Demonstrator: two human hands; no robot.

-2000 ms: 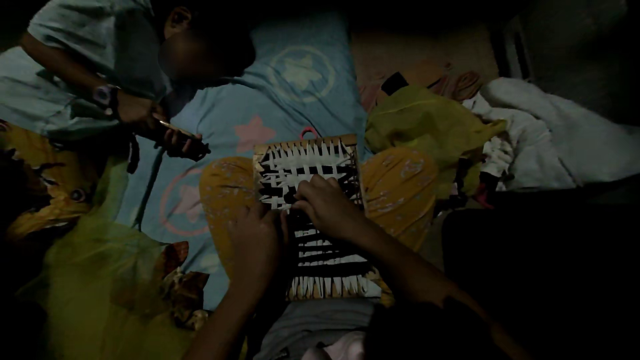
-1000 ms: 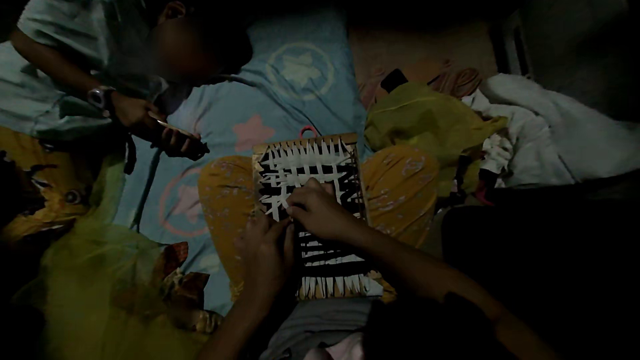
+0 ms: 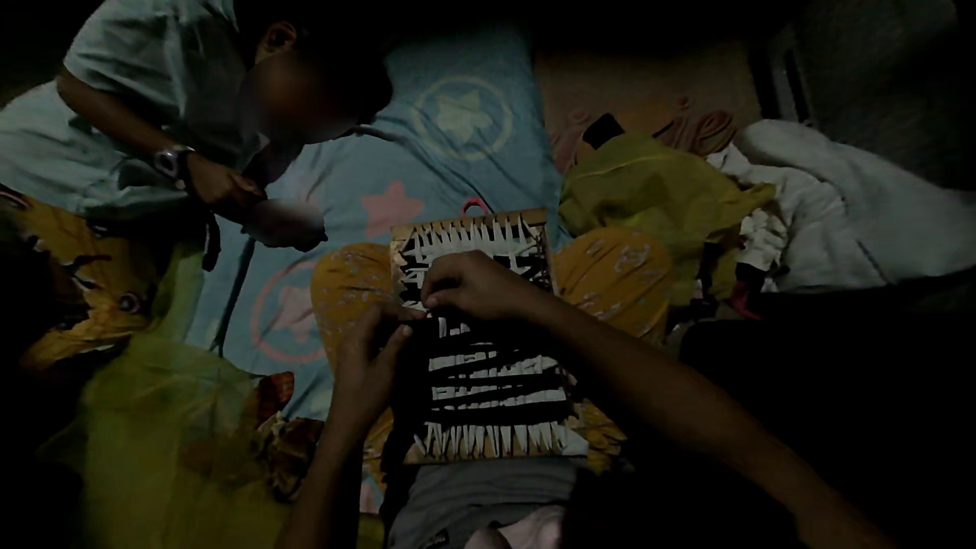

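Note:
A rectangular frame [image 3: 496, 450], apparently wood or card, rests on my lap between my knees. White strips [image 3: 496, 438] run lengthwise over it and dark strips [image 3: 499, 414] cross them, woven together. Over its upper left part my right hand [image 3: 476, 286] is bent, with thumb and fingertips pinched at the weaving. Close beside it, at the left edge, my left hand [image 3: 381, 351] has its fingertips at the strips. The dim light hides what exactly lies between the fingertips of either hand. A small red loop [image 3: 474, 204] shows at the top edge.
At the upper left another person [image 3: 152, 99] bends forward, hands together around a blurred object. Under us lies a blue cloth with stars [image 3: 457, 114]. Yellow-green sheer fabric [image 3: 640, 183] and white cloth [image 3: 854, 206] are heaped at right; more sheer fabric [image 3: 152, 427] lies at lower left.
My right hand has shifted toward the left edge of the weaving, its fingers still bent. The frame stays on my lap.

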